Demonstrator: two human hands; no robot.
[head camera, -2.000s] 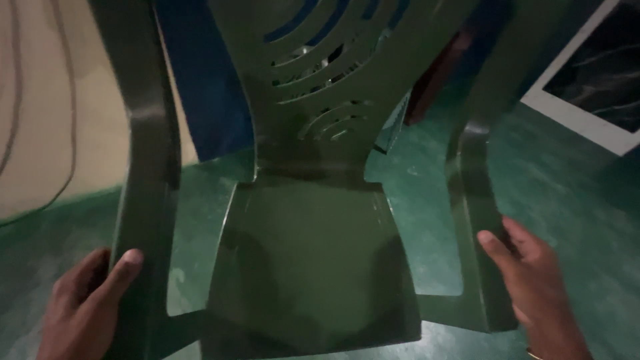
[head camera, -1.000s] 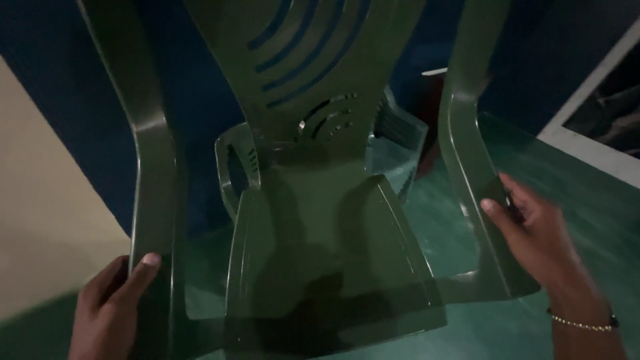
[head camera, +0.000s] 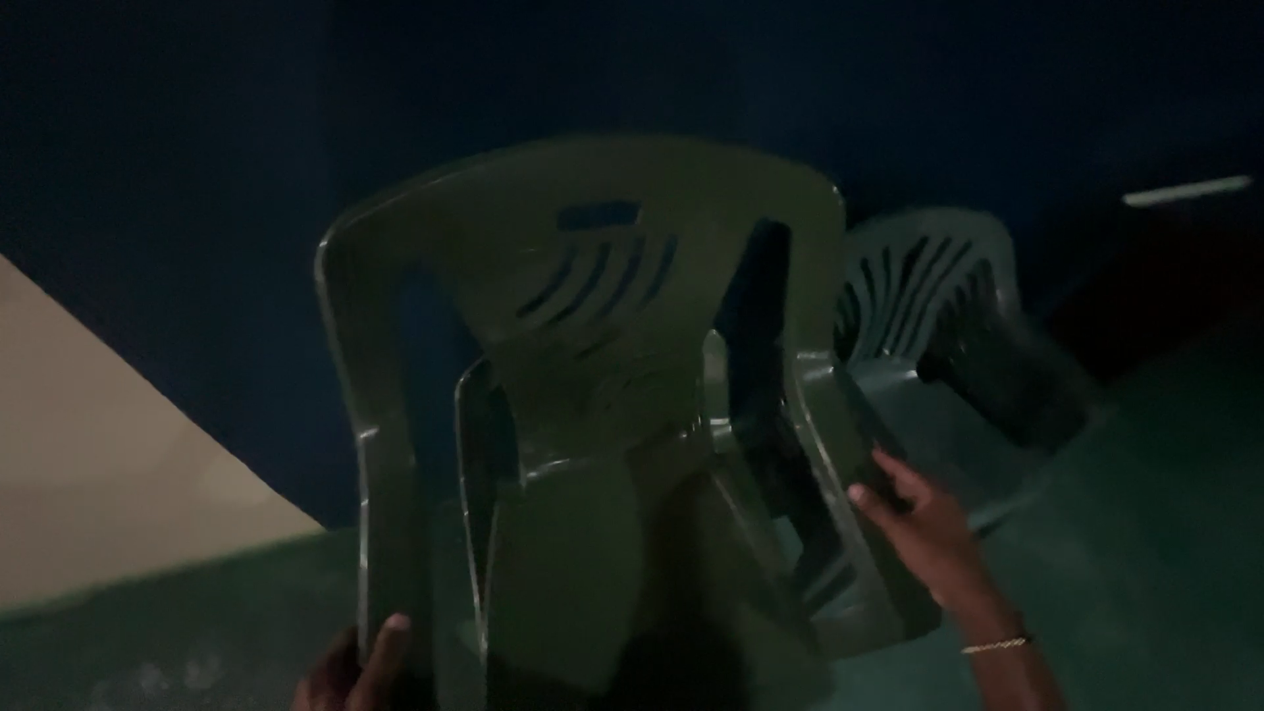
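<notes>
A green plastic armchair (head camera: 592, 553) with curved slots in its backrest fills the middle of the view. My left hand (head camera: 355, 667) grips its left armrest near the bottom edge, thumb on top and partly out of frame. On the right armrest is my right hand (head camera: 913, 523), its fingers around the outer side and a beaded bracelet on the wrist. Parts of another chair show through the gaps beside the backrest; how the two touch is hard to tell in the dim light.
A smaller grey-green plastic chair (head camera: 928, 395) stands to the right, close beside the held chair. Behind is a dark blue wall (head camera: 592, 69). A beige surface (head camera: 118, 464) lies at the left, and the floor (head camera: 1165, 513) is green.
The view has shifted, and the held chair's whole backrest top now shows. The chair behind, seen low through the held chair one second ago, now appears at its right. Both hands have kept their armrests.
</notes>
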